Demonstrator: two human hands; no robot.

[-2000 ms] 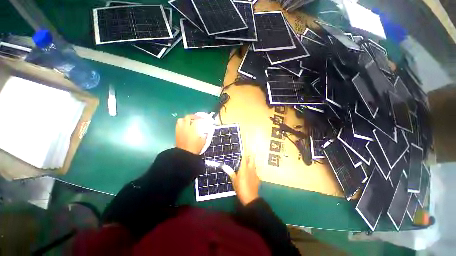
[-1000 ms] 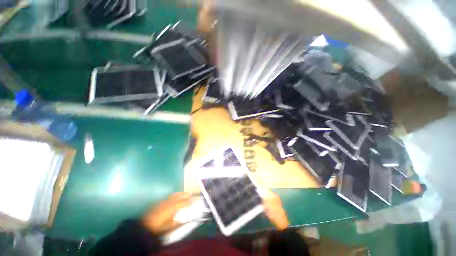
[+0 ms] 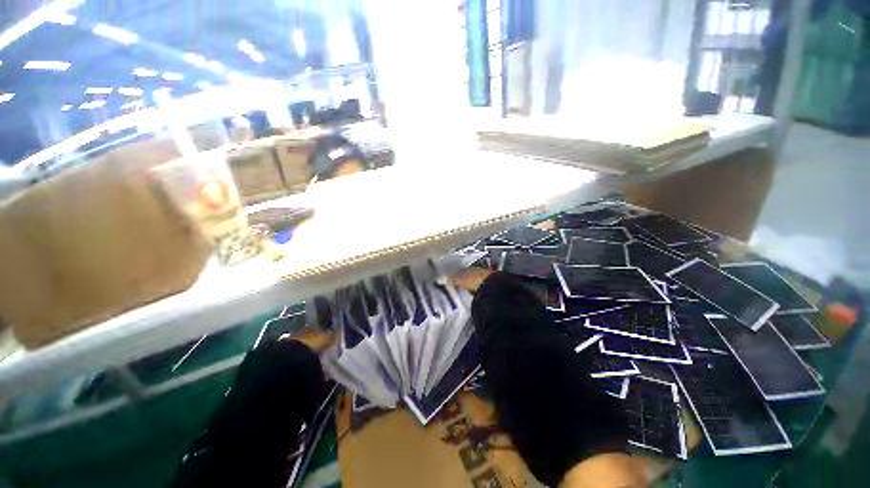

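Note:
A fanned row of wrapped panels [image 3: 405, 348], pale sleeves with dark panel faces at the top, stands just below the shelf edge. My left hand [image 3: 315, 339] is at the row's left end, and my right hand [image 3: 467, 278] is at its right rear end. The hands clasp the row between them; most fingers are hidden or blurred. Bare dark panels [image 3: 733, 405] with white borders lie in a loose heap at the right. A printed cardboard sheet [image 3: 391, 456] lies under the front of the row.
A pale shelf [image 3: 420, 205] crosses in front of me, above the bench. It holds a large brown carton [image 3: 100, 243], a clear plastic cup [image 3: 215, 210] and a stack of flat cardboard [image 3: 611, 143]. A person's head [image 3: 334, 157] shows beyond it. An orange object [image 3: 841, 314] is at the right edge.
The view has tilted up to the shelf. My hands have left the single panel and cloth near my body and moved forward to the wrapped row. The single panel cannot be picked out now.

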